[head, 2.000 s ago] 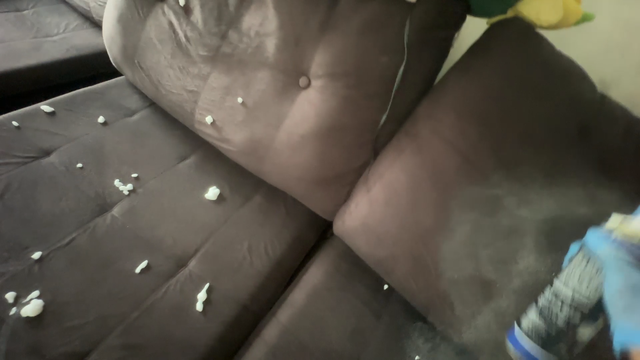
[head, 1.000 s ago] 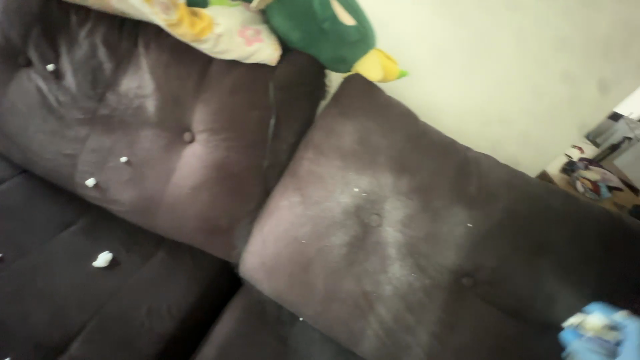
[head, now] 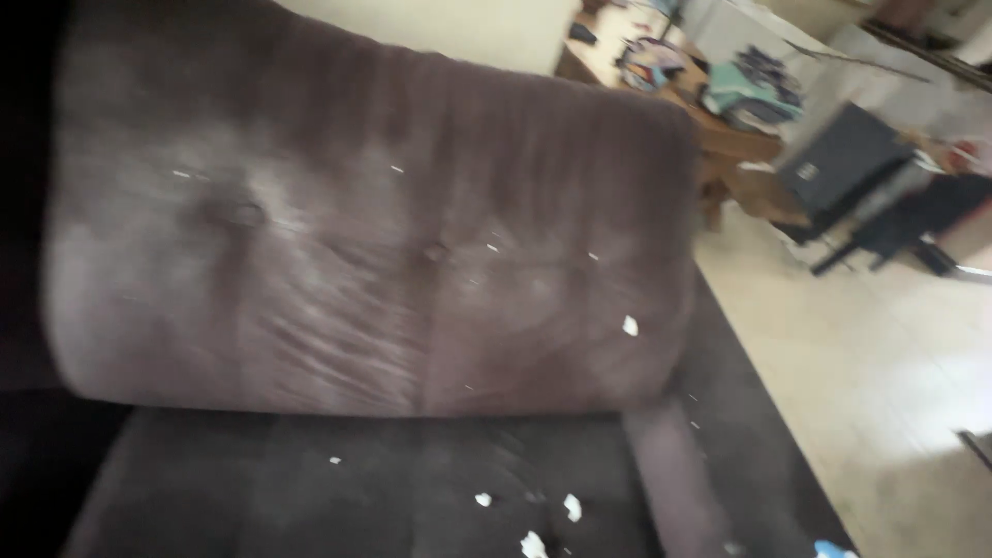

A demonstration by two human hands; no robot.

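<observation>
A dark brown tufted back cushion point(head: 465, 232) of a sofa fills the middle of the head view, with pale smears at its left. White foam-like bits point(head: 532, 545) lie on the dark seat point(head: 372, 496) below it, and one white bit point(head: 630, 325) clings to the cushion's lower right. Only a small blue patch of what seems to be my gloved right hand point(head: 833, 550) shows at the bottom edge, near the sofa's right end; what it holds is hidden. My left hand is out of view. The picture is blurred.
Behind the sofa's right end stands a wooden table point(head: 728, 139) with heaped cloths point(head: 752, 93). A dark grey panel-like object point(head: 845, 167) and black furniture parts are farther right. Pale floor tiles point(head: 876, 349) run along the sofa's right side.
The view has swung right along the sofa. The blue-gloved right hand, seen two seconds ago with a dark cylindrical container with a blue rim, is now almost wholly outside the frame.
</observation>
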